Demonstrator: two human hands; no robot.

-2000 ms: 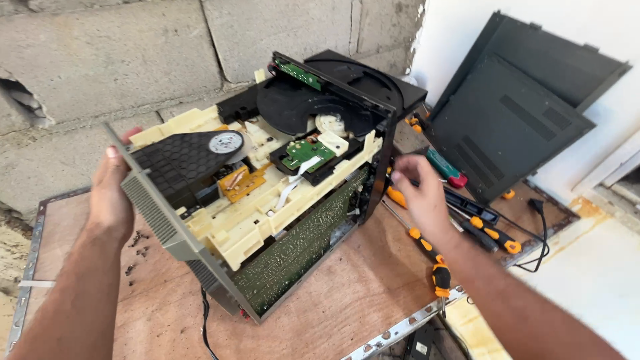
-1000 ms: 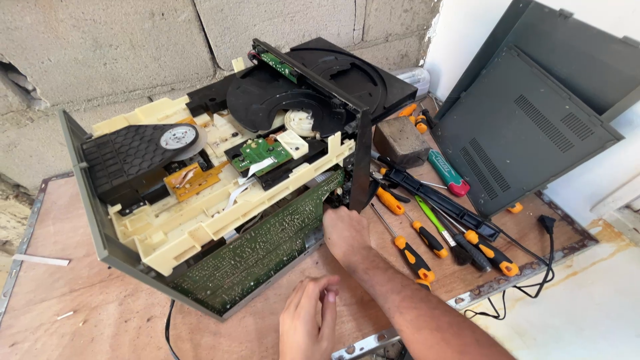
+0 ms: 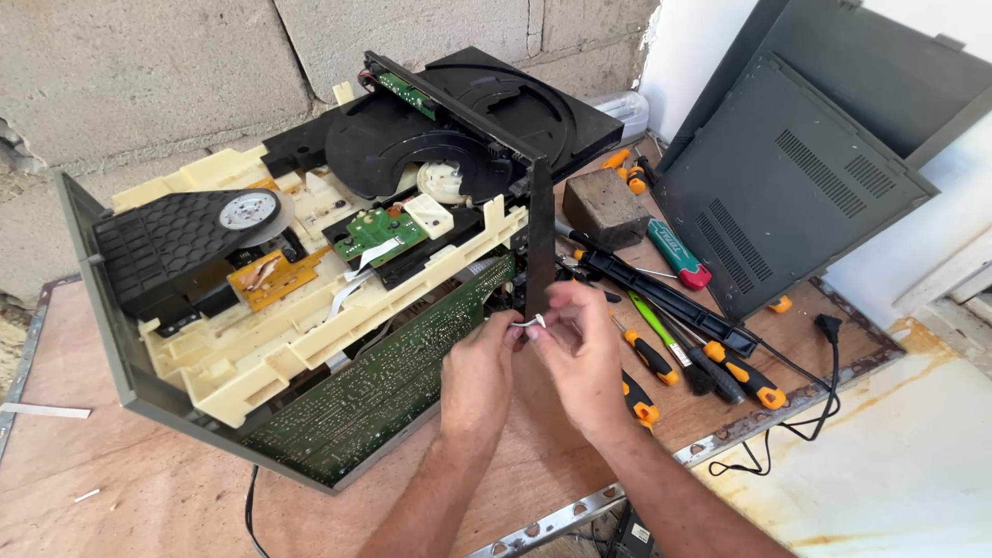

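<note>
An opened disc-changer unit with a cream plastic chassis (image 3: 310,341) lies on the wooden table. Along its near side stands a green circuit board (image 3: 372,387), solder side showing. At the right end of the unit, beside its black front panel (image 3: 540,232), my left hand (image 3: 480,372) pinches a thin white wire or cable. My right hand (image 3: 577,356) holds the small white connector (image 3: 539,319) at the end of it between thumb and finger. Where the cable runs behind my left fingers is hidden. A black disc tray (image 3: 504,101) sits at the back of the unit.
Right of my hands lie orange-and-black screwdrivers (image 3: 651,358), a green-handled brush (image 3: 655,322), a black plastic bar (image 3: 666,298), a green-and-red tool (image 3: 678,254) and a stone-like block (image 3: 606,208). Grey metal covers (image 3: 790,186) lean on the wall. A power plug (image 3: 828,327) lies near the metal-edged table border.
My left hand has come from the unit's left side to its right end, beside my right hand. Both hands now hold the white cable and connector. The view has shifted.
</note>
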